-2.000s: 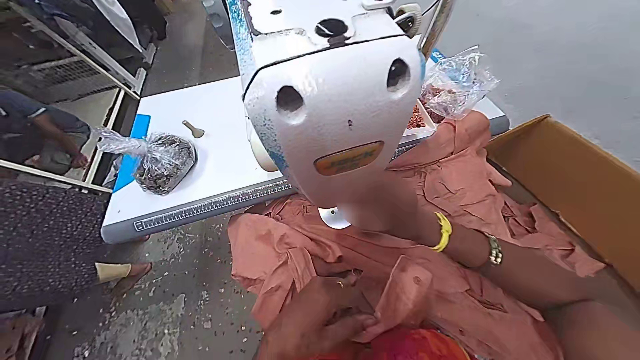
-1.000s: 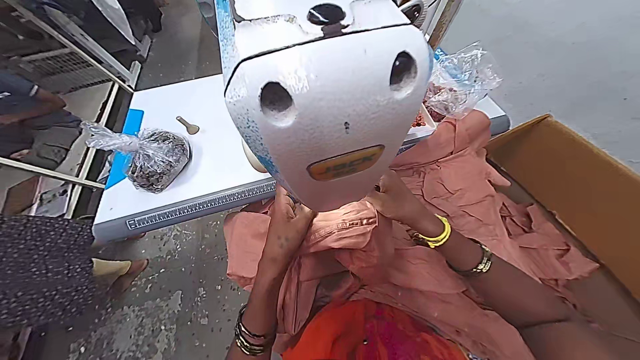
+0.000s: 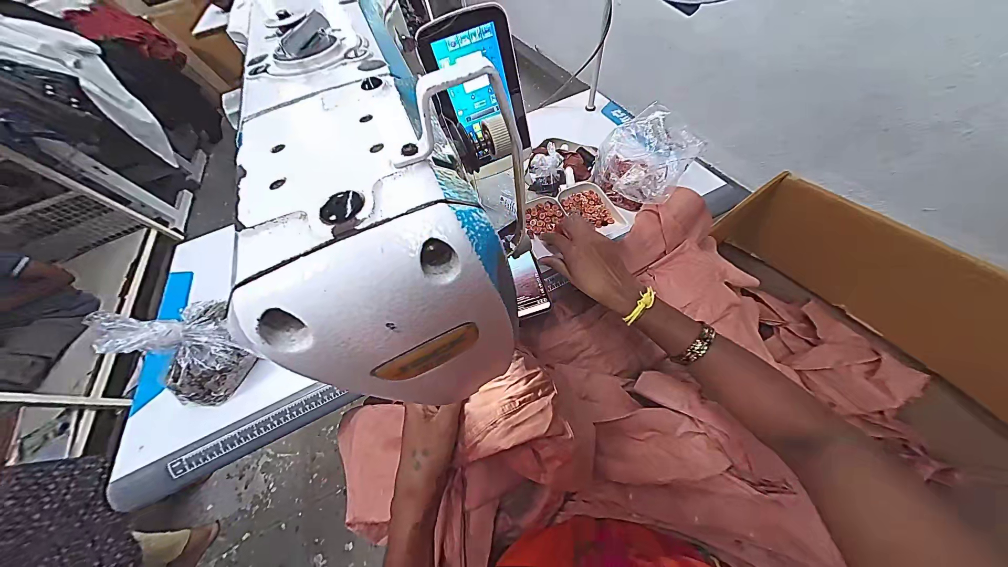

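My right hand (image 3: 587, 260) is over the front of a tray of small reddish buttons (image 3: 589, 206), fingertips at its near edge; whether a button is between them cannot be told. My left hand (image 3: 433, 429) is at the salmon-coloured cloth (image 3: 512, 409) beneath the head of a white industrial sewing machine (image 3: 370, 307); its fingers are hidden behind the machine head. More of the same cloth lies over my lap and up to the table's right part. A second compartment of buttons (image 3: 543, 216) adjoins the tray on the left.
A phone (image 3: 529, 276) lies by the trays. Behind them stand a lit control screen (image 3: 476, 87) and a plastic bag (image 3: 650, 153). A tied bag of dark bits (image 3: 209, 362) rests on the left. A cardboard box (image 3: 866, 276) is at right; a person (image 3: 39, 307) is at far left.
My right hand has gone from the cloth by the machine head to the button tray. My left hand remains near the cloth, now partly behind the machine head. The view has shifted markedly.
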